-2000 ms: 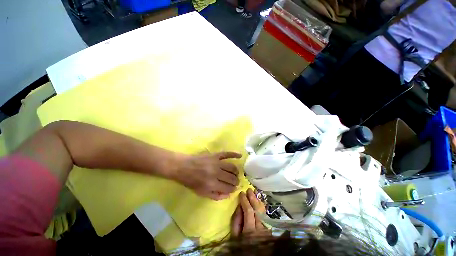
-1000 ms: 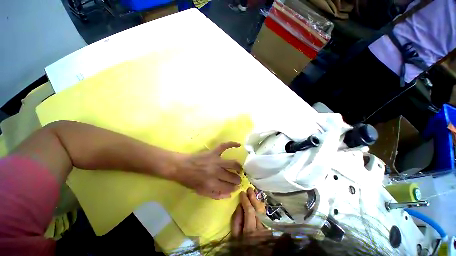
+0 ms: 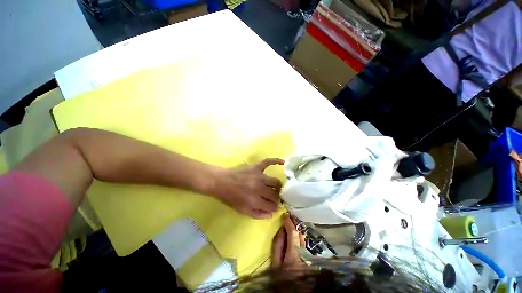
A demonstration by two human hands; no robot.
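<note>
A large yellow lining panel [image 3: 149, 131] lies over the white tabletop and hangs past its near edge. My left hand [image 3: 250, 187] presses flat on the panel beside the machine head, fingers spread and slightly bent. My right hand [image 3: 289, 243] is at the panel's edge by the needle area, its lower part hidden by hair; I cannot tell whether its fingers pinch the cloth. The white sewing machine [image 3: 366, 200] stands at the right, with small shiny metal parts [image 3: 312, 239] near my right fingertips. The needle itself cannot be made out.
The white tabletop [image 3: 229, 43] extends behind the panel. A pale piece [image 3: 182, 243] shows at the panel's near edge. More yellow panels [image 3: 34, 129] lie at the left. A red-and-brown carton [image 3: 329, 54], a blue bin [image 3: 506, 166] and a person in lilac [image 3: 466, 54] are beyond. A yellow-green spool [image 3: 461, 226] is on the machine.
The panel's left and near edges have shifted right and slightly up, and more of the pale piece shows. My left hand has moved slightly right and up with the panel.
</note>
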